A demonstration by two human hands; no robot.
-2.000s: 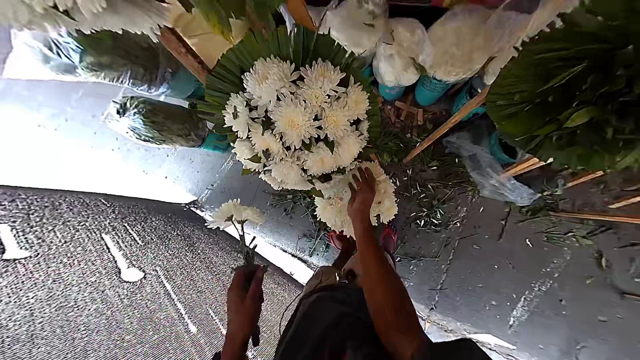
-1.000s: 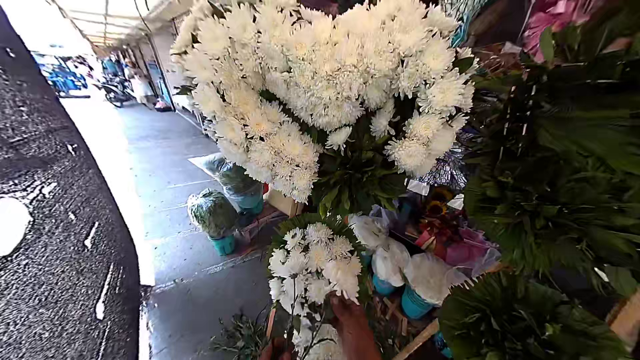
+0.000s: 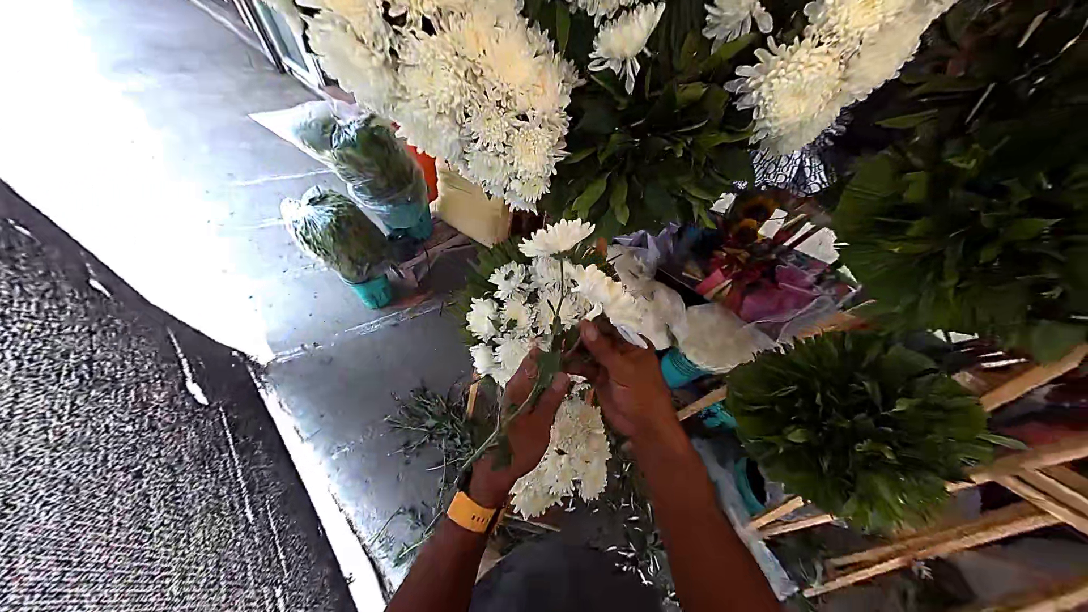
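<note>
My left hand (image 3: 531, 416), with an orange watch band at its wrist, is closed on the long green stem of a white chrysanthemum (image 3: 557, 238). My right hand (image 3: 625, 378) is raised beside it, its thumb and fingers pinching a second white chrysanthemum (image 3: 608, 297) just under the bloom. Both hands are in front of a round arrangement of white chrysanthemums (image 3: 501, 327) edged with green leaves. More white blooms (image 3: 565, 459) show below and between my forearms. Above stands a large arrangement of massed white chrysanthemums (image 3: 476, 85) with dark green foliage in its middle.
Plastic-wrapped greenery in teal buckets (image 3: 374, 291) stands on the pavement at left. At right are a round leafy bunch (image 3: 858, 425), wooden slats (image 3: 943, 544) and wrapped bouquets (image 3: 773, 280). Cut stems and leaves (image 3: 429, 425) litter the ground.
Two seconds ago my left hand held flowers low, apart from my right hand at the arrangement; now both hands are together in front of it. The view has shifted strongly.
</note>
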